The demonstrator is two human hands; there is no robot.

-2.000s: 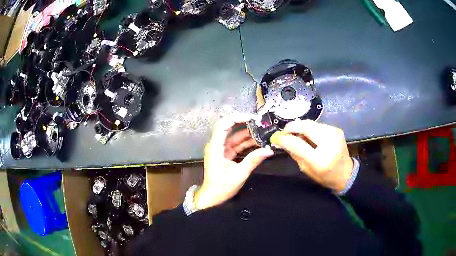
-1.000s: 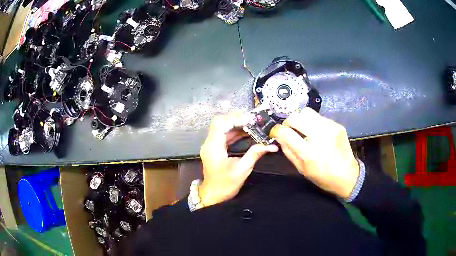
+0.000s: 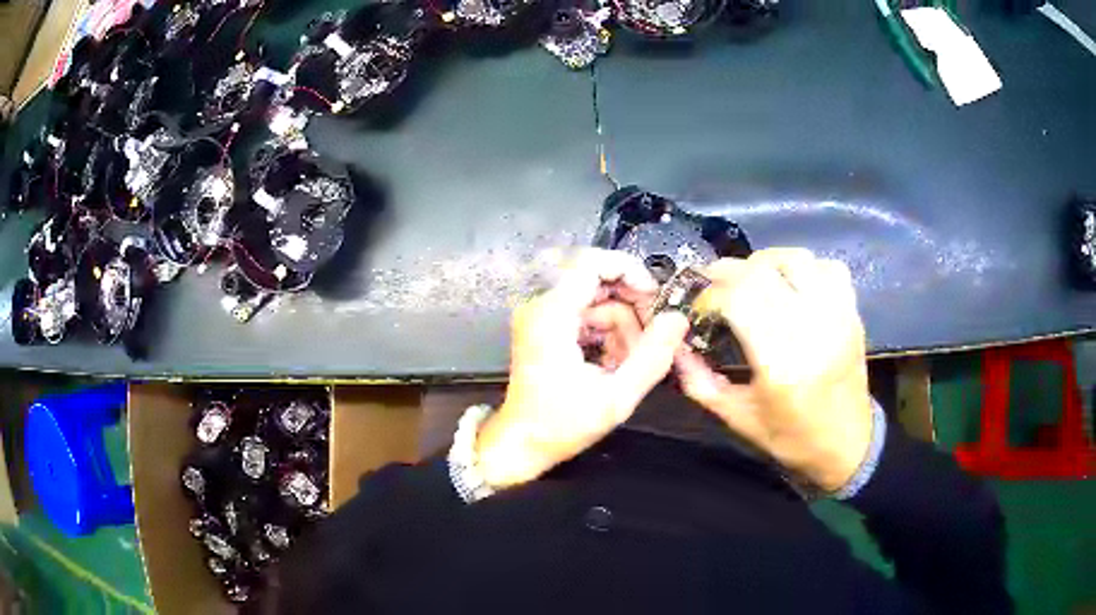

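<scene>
A small electronic module with a silvery-grey board face is held between the fingertips of both hands near the mat's front edge. My left hand grips its left side with thumb and fingers. My right hand grips its right side. A round black housing with a pale grey inner plate lies on the mat just behind the fingers. The fingers hide its front part. Whether a flat cable joins module and housing cannot be told.
Black subassemblies with loose wires crowd the bench's left and back. Green-handled cutters lie beside white paper. A black unit sits far right. Below are a cardboard box of modules, a blue stool and a red stool.
The module has been turned so its board face shows, and my hands have moved slightly right and cover more of the housing. The housing sits lower in view and its plate looks darker.
</scene>
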